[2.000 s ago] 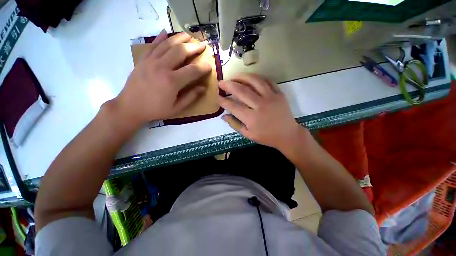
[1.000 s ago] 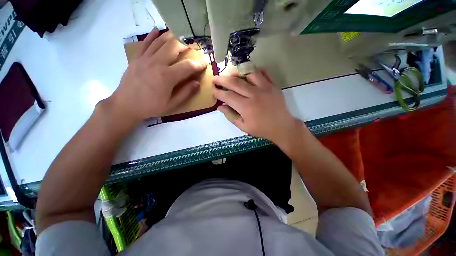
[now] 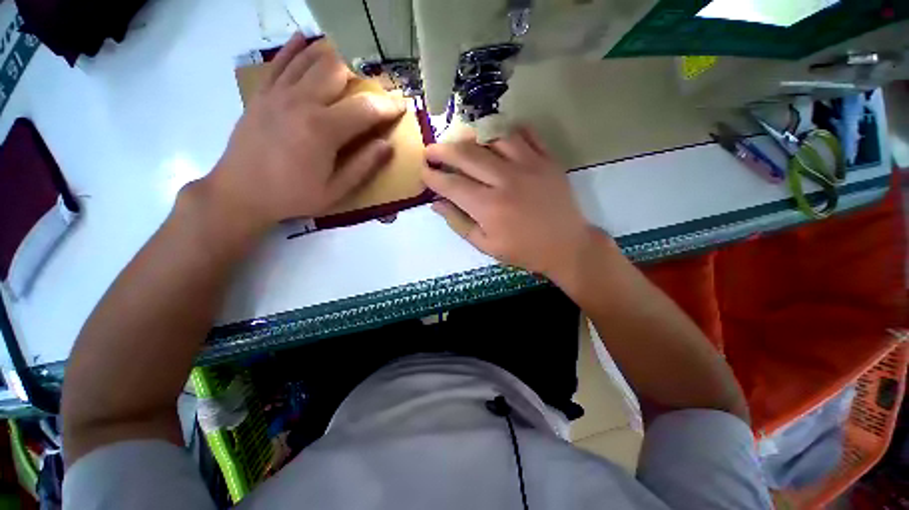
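The tan template (image 3: 399, 172) lies flat on a maroon pocket piece (image 3: 371, 212), whose dark border shows along the near and right edges. My left hand (image 3: 309, 134) is spread flat on top of the template, fingers close to the lit presser foot and needle area (image 3: 421, 103). My right hand (image 3: 508, 199) rests at the right edge of the piece, fingertips on its border just below the needle. The needle tip is too small to make out.
The sewing machine head (image 3: 568, 40) stands ahead. A finished-looking maroon piece with a white band (image 3: 28, 204) lies at left, a dark maroon heap (image 3: 75, 22) at far left. Scissors (image 3: 815, 171) and pens lie at right. An orange crate (image 3: 877, 418) with red-orange cloth stands below right.
The template and maroon piece have shifted slightly away from me and left in the picture, with my left hand on them. My right hand's fingers have moved closer to the needle area.
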